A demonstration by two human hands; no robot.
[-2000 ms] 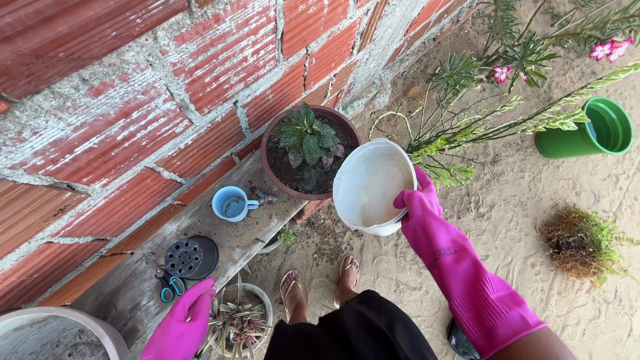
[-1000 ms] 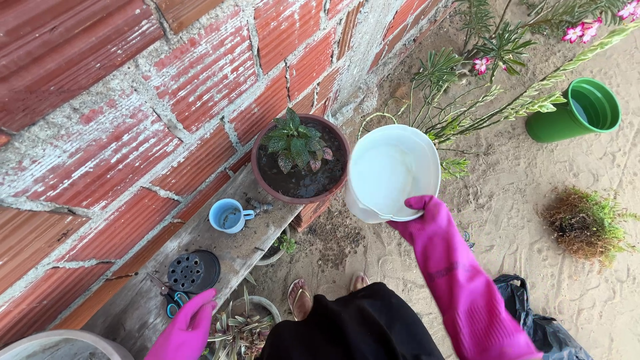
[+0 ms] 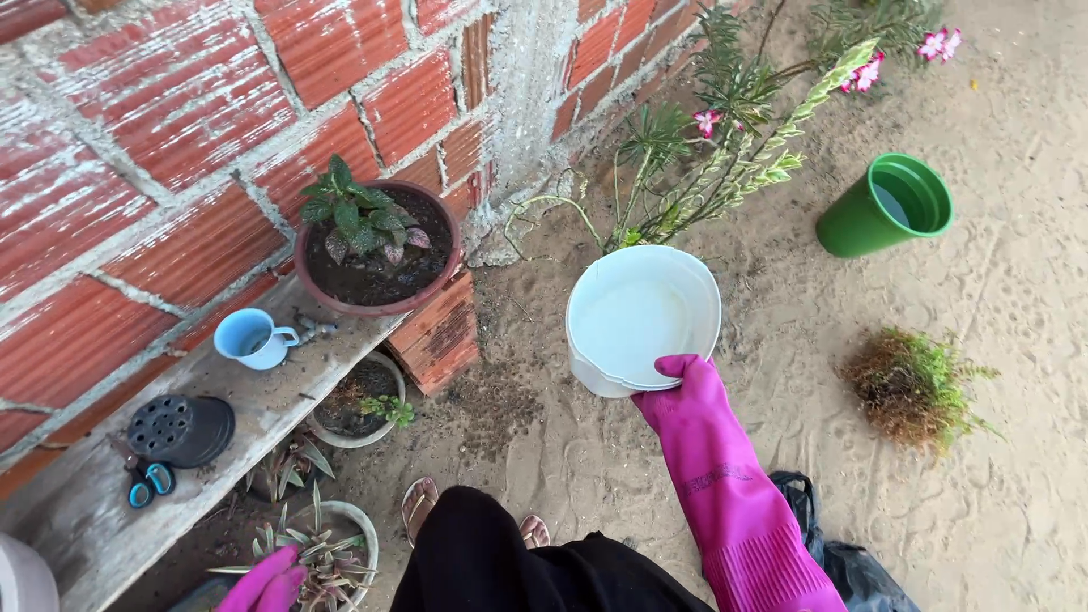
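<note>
My right hand (image 3: 688,395), in a magenta rubber glove, grips the near rim of a white plastic tub (image 3: 633,314) above the sandy ground, its thumb inside the rim. My left hand (image 3: 268,582), gloved alike, shows only in part at the bottom edge, over a potted plant with striped leaves (image 3: 319,565); nothing is seen in it. On the wooden bench (image 3: 204,459) stand a leafy plant in a reddish-brown pot (image 3: 382,302), a light blue mug (image 3: 255,338), an upturned black plastic pot (image 3: 181,429) and scissors with blue-lined handles (image 3: 151,484).
A brick wall (image 3: 195,263) runs behind the bench, with hollow bricks (image 3: 438,336) under its end. On the sand are a green bucket (image 3: 884,208), a clump of fern-like plant (image 3: 918,387), a black plastic bag (image 3: 858,578) and a pink-flowered shrub (image 3: 705,123). Another pot (image 3: 361,399) sits below the bench.
The tub in my right hand has moved away from the reddish-brown pot, to the right. My left hand has moved lower, mostly out of view. The view has shifted.
</note>
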